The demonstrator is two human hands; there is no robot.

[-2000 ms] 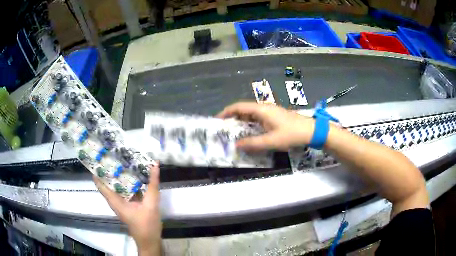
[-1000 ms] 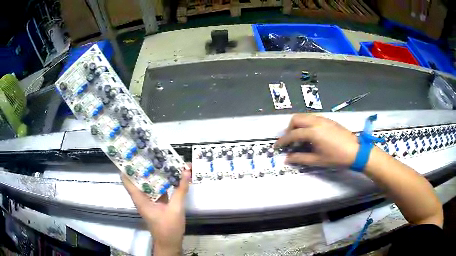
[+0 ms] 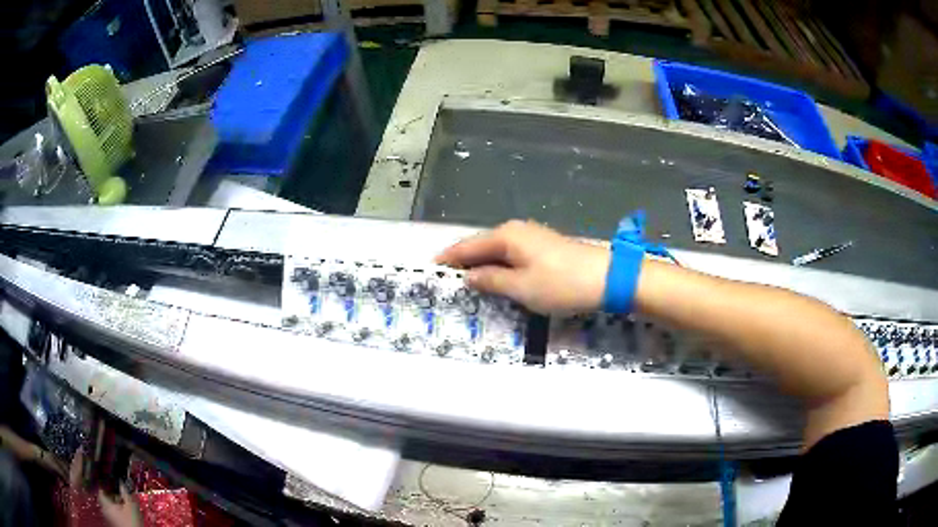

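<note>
A white PCB panel (image 3: 401, 309) with black and blue parts lies in the conveyor, slightly blurred. My right hand (image 3: 530, 268), with a blue strap on its wrist, has its fingers and thumb at the panel's upper edge, right of its middle, and grips it there. A dark gap separates the panel's right end from further boards (image 3: 658, 345) in the line, partly hidden behind my right forearm. My left hand is not in view.
Two small boards (image 3: 706, 215) and a thin pen-like tool (image 3: 823, 253) lie on the grey surface. Blue bins (image 3: 813, 129) stand behind. A green fan (image 3: 95, 124) is at left. Another person's hand (image 3: 121, 506) is beside red bubble wrap (image 3: 165, 506) at lower left.
The view has swung left. My left hand and its tilted panel have left that place. A panel lies flat in the line left of the gap, with my right hand at it.
</note>
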